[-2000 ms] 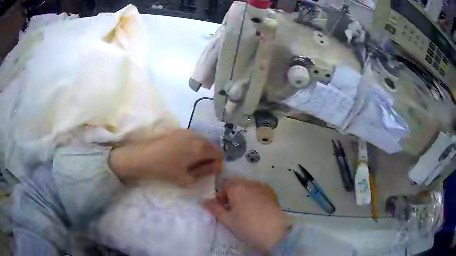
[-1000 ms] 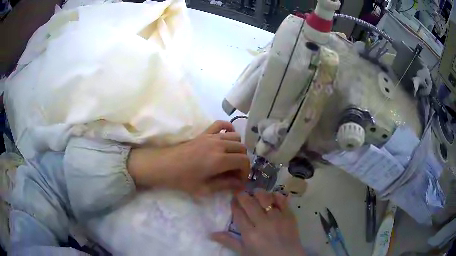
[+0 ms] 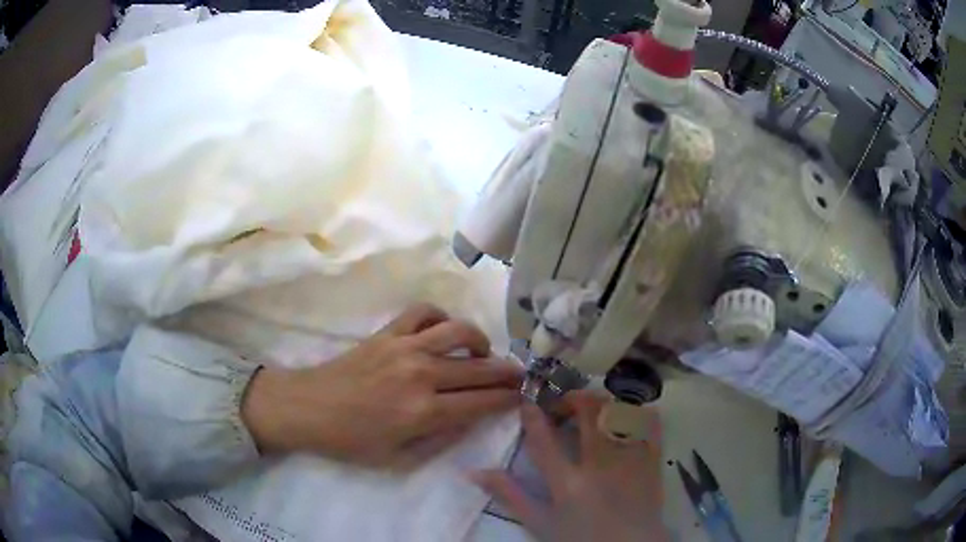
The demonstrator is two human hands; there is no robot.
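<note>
A white fabric panel [image 3: 424, 498] lies at the front edge of the sewing table and runs up to the presser foot [image 3: 542, 381] of the beige sewing machine [image 3: 593, 180]. My left hand [image 3: 397, 386] lies flat on the fabric, fingertips touching the area left of the foot. My right hand [image 3: 593, 466] is blurred, fingers spread, just in front of the foot; its lower part is cut off by the frame. Cream fabric [image 3: 265, 138] is heaped left of the machine. The needle tip and fabric edge are hidden by my fingers.
Blue-handled snips [image 3: 708, 500], a dark slim tool [image 3: 789, 466] and a white marker-like tube [image 3: 819, 498] lie on the bed at right. Paper slips [image 3: 779, 371] are tied around the machine head. Printed scale marks [image 3: 249, 521] show along the front edge.
The fabric under my hands has shifted, and a smoother stretch now shows near the foot. The cream heap has sunk and spread nearer my left hand. My right hand's fingers are more spread.
</note>
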